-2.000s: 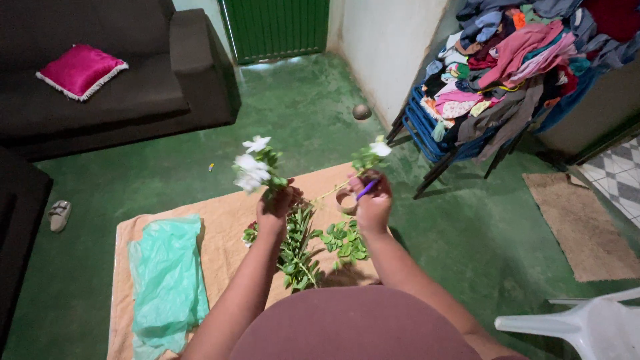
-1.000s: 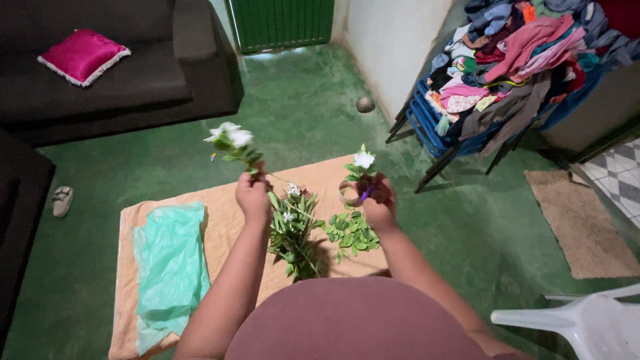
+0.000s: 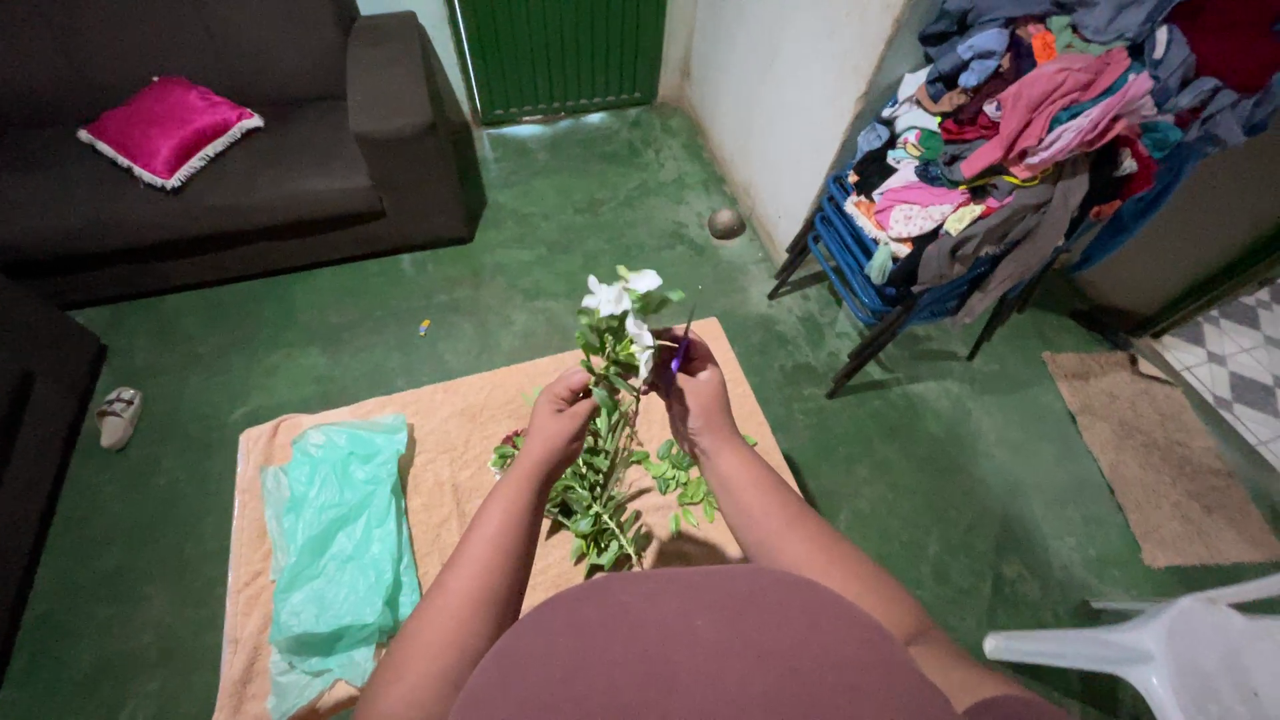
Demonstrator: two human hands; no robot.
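White flowers on leafy stems (image 3: 622,300) stand between my hands over the far part of an orange towel (image 3: 460,400). My left hand (image 3: 562,418) grips these stems between thumb and fingers. In my right hand (image 3: 694,385) is a purple-handled tool (image 3: 681,355) with a thin dark tip, perhaps scissors; a white bloom touches its fingers. Under and between the hands lie cut green stems (image 3: 600,500), with a small pile of leaves (image 3: 685,480) to their right. A dark red flower (image 3: 513,440) shows partly behind my left wrist. The green plastic bag (image 3: 345,550) lies at the towel's left.
A dark sofa (image 3: 300,160) with a pink cushion (image 3: 170,130) stands at the back left. Blue stacked chairs (image 3: 850,260) bear heaped clothes (image 3: 1010,150) at the right. Nearby are a round object (image 3: 726,223), a brown mat (image 3: 1165,460), a white plastic chair (image 3: 1180,640) and a sandal (image 3: 119,418).
My hands were apart, each with white flowers; they have come together, and the blooms now stand in one cluster. My left hand has moved right, toward my right hand.
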